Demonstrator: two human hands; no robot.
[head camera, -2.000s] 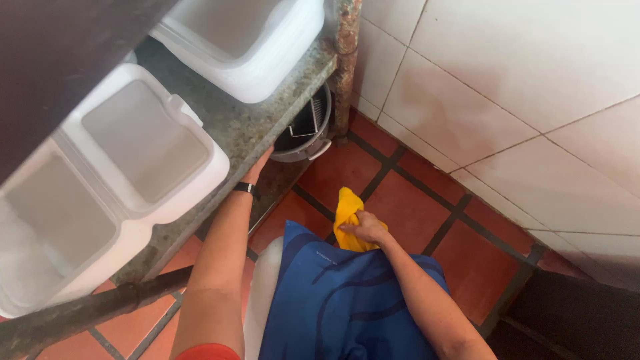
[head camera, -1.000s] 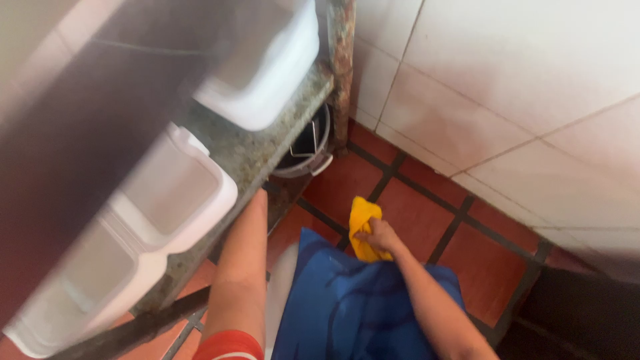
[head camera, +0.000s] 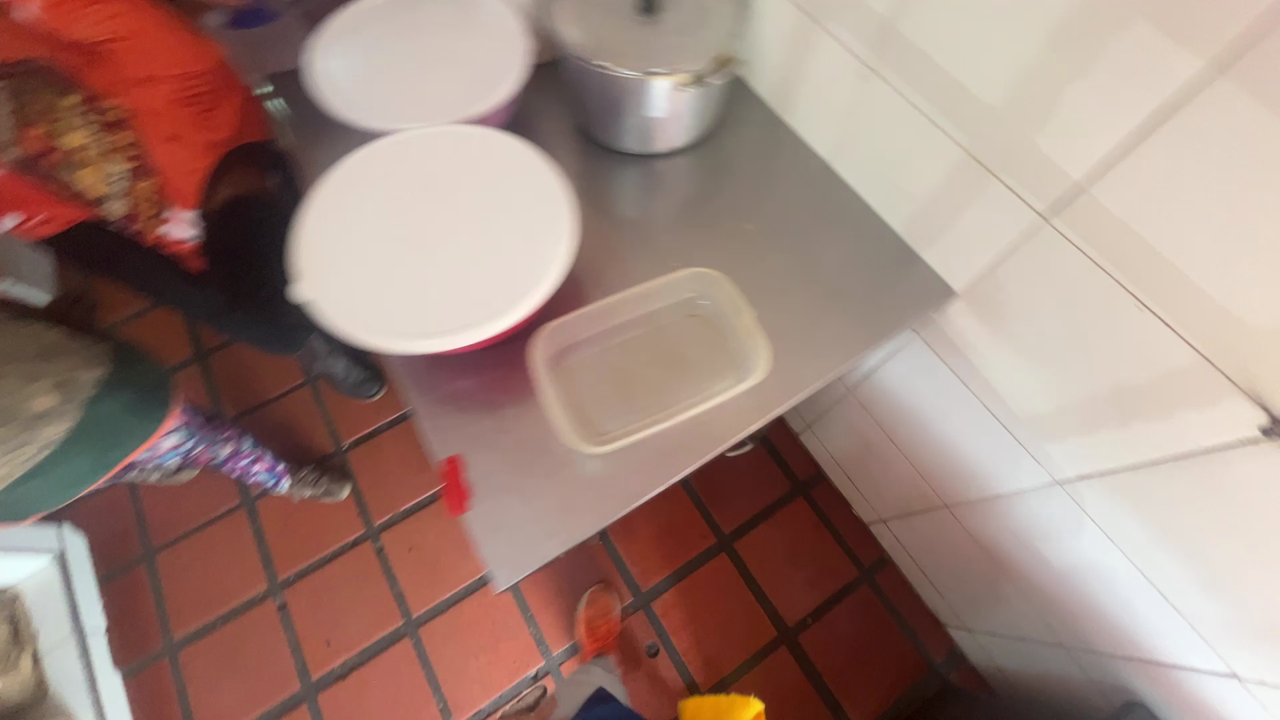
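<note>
Neither of my hands shows in the head view. A piece of yellow cloth (head camera: 722, 707) appears at the bottom edge; what holds it is out of the picture. In front of me is a stainless steel table (head camera: 820, 230). Near its close edge lies an open, translucent plastic container (head camera: 650, 365). Behind it to the left stands a round pink tub with a white lid (head camera: 435, 240), and beyond that a second white-lidded tub (head camera: 415, 60). A lidded aluminium pot (head camera: 650, 105) stands at the back beside the wall.
Two people (head camera: 170, 90) are partly seen at the left, their legs and shoes on the red tile floor (head camera: 340, 620). A white tiled wall (head camera: 1100, 330) borders the table on the right. A white-rimmed container (head camera: 85, 610) is at the lower left.
The view has swung from the shelf with white containers to the steel table. Both my arms, seen earlier with the yellow cloth in my right hand, have left the picture.
</note>
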